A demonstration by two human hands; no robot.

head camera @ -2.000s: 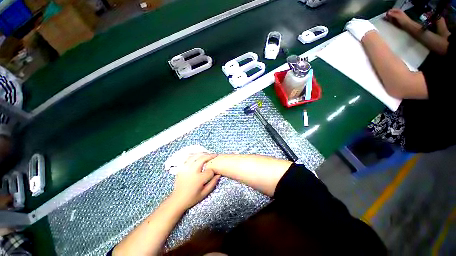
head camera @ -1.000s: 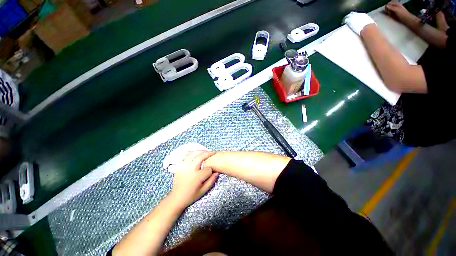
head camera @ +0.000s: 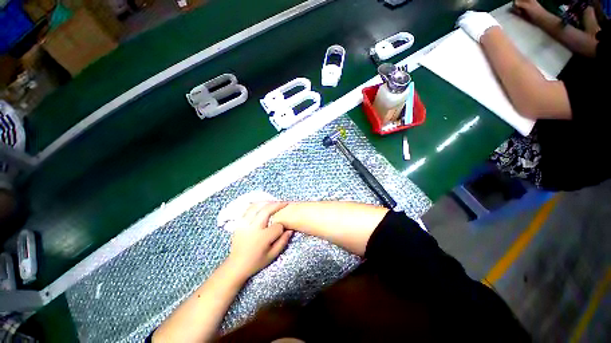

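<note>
My right hand (head camera: pixel 245 209), in a white glove, rests on the silvery bubble wrap mat (head camera: pixel 167 258). My bare left hand (head camera: pixel 260 236) lies across my right wrist, its fingers and thumb around it. No part shows in either hand; what is under the glove is hidden. A mallet (head camera: pixel 362 171) with a black handle and a yellow face lies on the mat to the right of my hands.
White loop-shaped housings (head camera: pixel 295 104) lie on the green belt (head camera: pixel 134 144) behind the pale rail (head camera: pixel 194 195). A red tray (head camera: pixel 417 115) holds a dispenser bottle (head camera: pixel 390 100). A small white stick (head camera: pixel 406 147) lies beside it. A person's gloved hand (head camera: pixel 478 25) is at right.
The housings on the belt have moved left and down in the view. The view has shifted slightly. My two hands have stayed in the same crossed position.
</note>
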